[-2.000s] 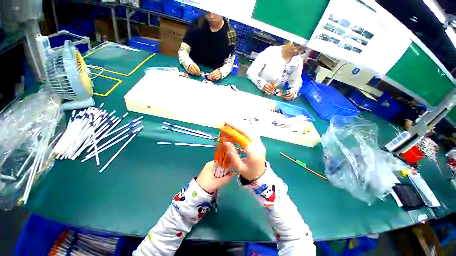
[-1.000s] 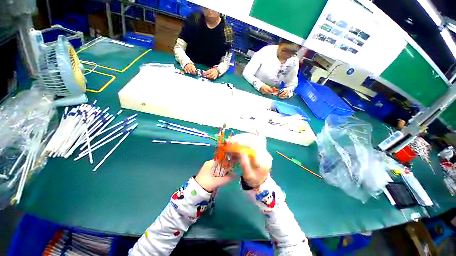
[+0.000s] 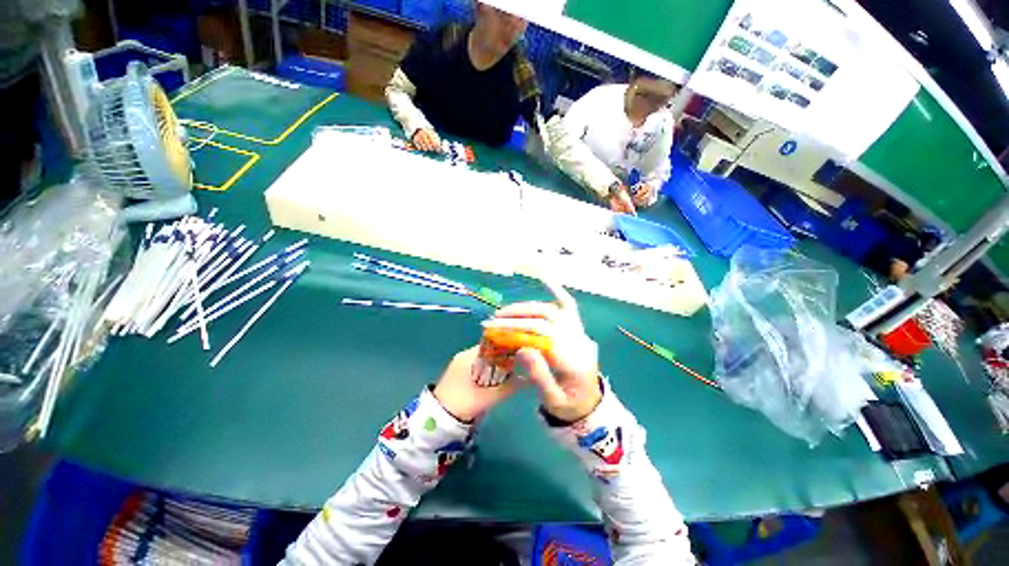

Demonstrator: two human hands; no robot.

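My left hand [image 3: 463,384] is closed around an upright bundle of thin pieces [image 3: 491,367], orange above and whitish below. My right hand [image 3: 562,352] is over the top of the bundle, with orange covers on its fingers, and it hides the upper ends. Whether it grips the bundle cannot be told. White sleeves with blue bands [image 3: 404,275] lie just behind my hands. One orange wire with a green tag [image 3: 665,352] lies to the right.
A heap of white tubes [image 3: 183,282] lies left, beside a fan [image 3: 135,142] and a plastic bag [image 3: 50,260]. A long cream tray [image 3: 387,205] crosses behind. Another bag [image 3: 775,343] is right. Blue totes [image 3: 249,520] are below. Two people sit opposite.
My right hand has come down over the top of the bundle, covering the orange ends that stood in view. The co-worker at the right opposite has reached toward the tray.
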